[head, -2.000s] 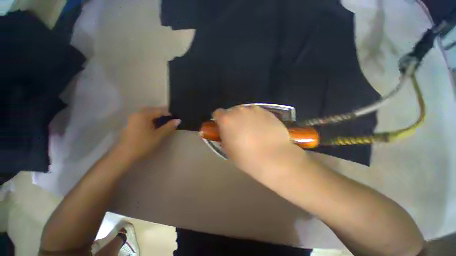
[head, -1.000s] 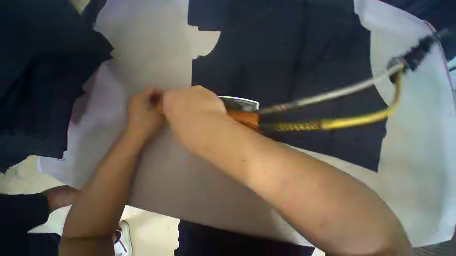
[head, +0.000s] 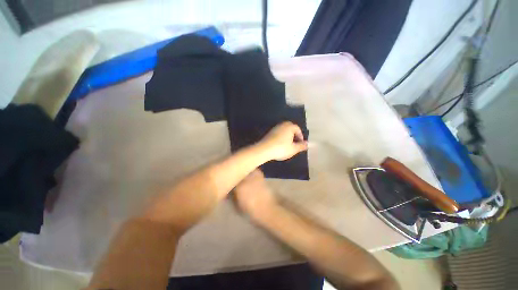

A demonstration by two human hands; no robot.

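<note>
A black garment panel (head: 255,102) lies on the pale table cover (head: 136,187), with another black panel (head: 187,85) beside it at the far left, partly touching or overlapping. My left hand (head: 284,141) reaches across to the near panel's right edge, fingers closed at the edge. My right hand (head: 253,195) is blurred below my left forearm, by the panel's near left corner; its fingers are partly hidden and its grip is unclear. The steam iron (head: 395,198), with its orange-brown handle, sits at the table's right side, out of both hands.
A heap of black cloth (head: 28,164) lies at the left table edge. A pale padded board (head: 57,68) and a blue plastic item (head: 125,68) are at the far left. A blue item (head: 448,158), green cloth (head: 443,243) and hoses are at the right.
My right hand has let go of the iron, which now sits at the right. My hands have crossed, left over right. The view has shifted to show more of the table's far side.
</note>
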